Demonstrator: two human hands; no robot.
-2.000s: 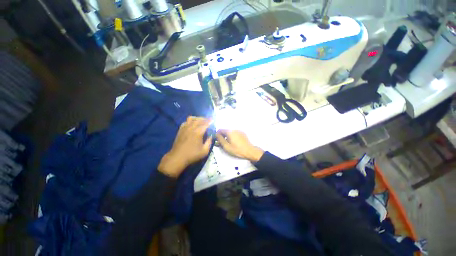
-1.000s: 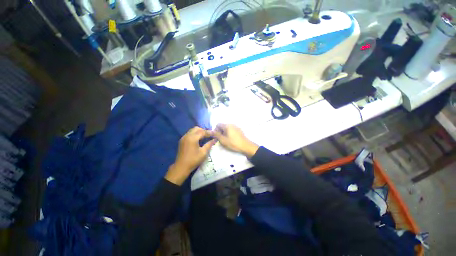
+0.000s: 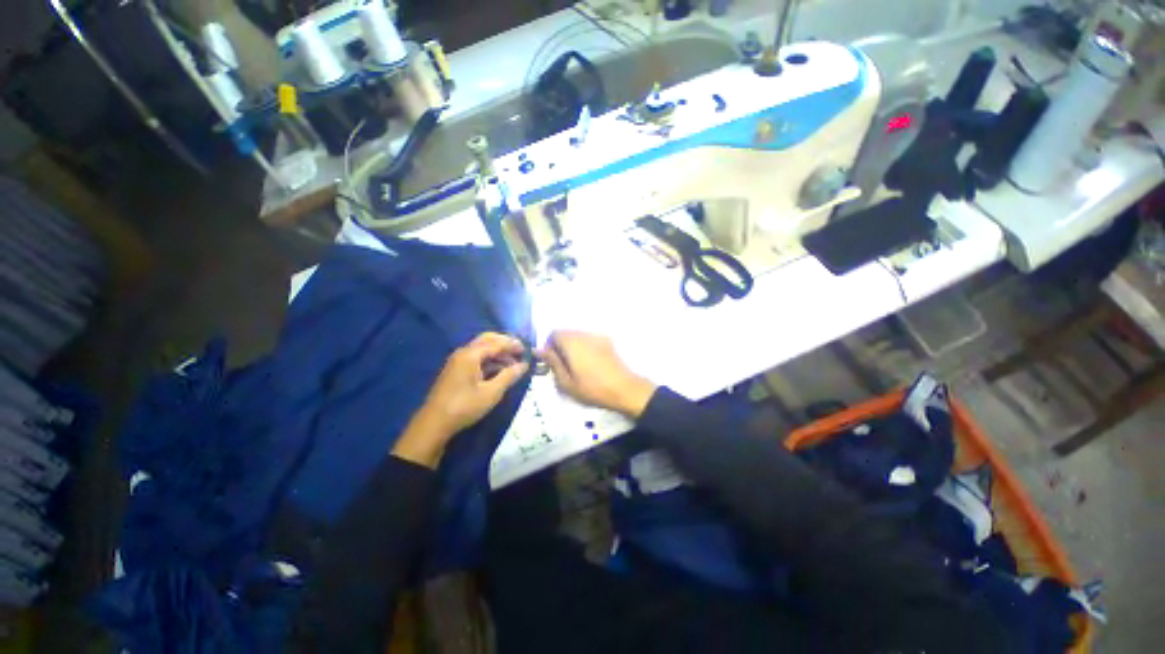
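A large navy garment piece (image 3: 371, 345) lies left of the needle and hangs over the table's front edge. My left hand (image 3: 466, 392) pinches its right edge just in front of the needle area. My right hand (image 3: 592, 371) pinches the same edge from the right, fingertips close to the left ones. A small dark fold shows between the fingertips. The white sewing machine (image 3: 690, 147) with a blue stripe stands behind the hands. Lamp glare hides the needle and presser foot.
Black-handled shears (image 3: 713, 273) lie under the machine arm, beside small snips (image 3: 654, 247). A flat black pad (image 3: 869, 235) is on the right. An orange crate (image 3: 1009, 483) of navy pieces stands below right. Thread cones (image 3: 382, 33) stand behind left. A navy heap (image 3: 192, 447) lies left.
Both hands have moved slightly toward me, away from the needle, with the navy edge between the fingertips. The view has shifted a little, so the machine appears further left.
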